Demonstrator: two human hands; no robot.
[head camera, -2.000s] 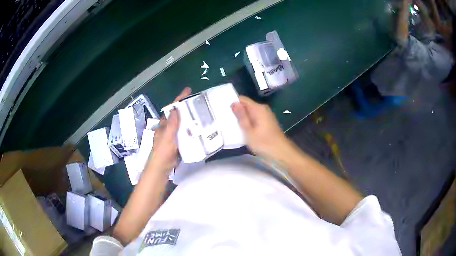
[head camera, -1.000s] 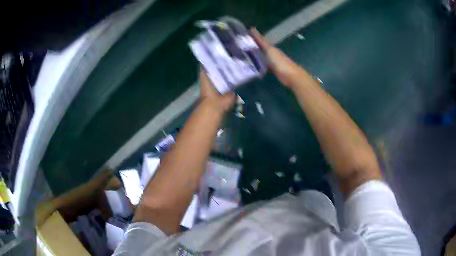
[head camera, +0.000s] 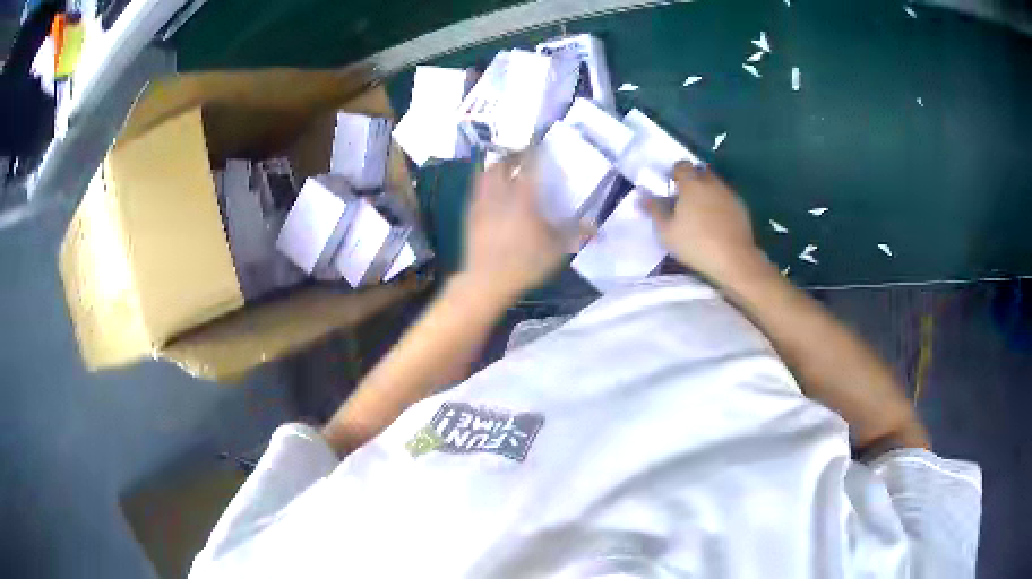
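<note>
Several white retail boxes (head camera: 575, 170) lie in a loose pile on the green bench (head camera: 815, 147) in front of me. My left hand (head camera: 518, 226) is at the left side of the pile, blurred, touching or close to a box; its grip cannot be made out. My right hand (head camera: 704, 217) is at the pile's right side, with thumb and fingers on a white box (head camera: 656, 153). More white boxes (head camera: 523, 96) lie just beyond my left hand, one with grey print and a frame-like edge.
A large open brown carton (head camera: 170, 226) stands at left with several white boxes (head camera: 319, 224) inside. Small white scraps (head camera: 809, 253) are scattered on the green surface at right. A pale rail (head camera: 475, 43) runs along the far side.
My hands have come down and back from over the far rail to the pile. The grouped boxes they held are no longer in them. The view has turned toward the carton.
</note>
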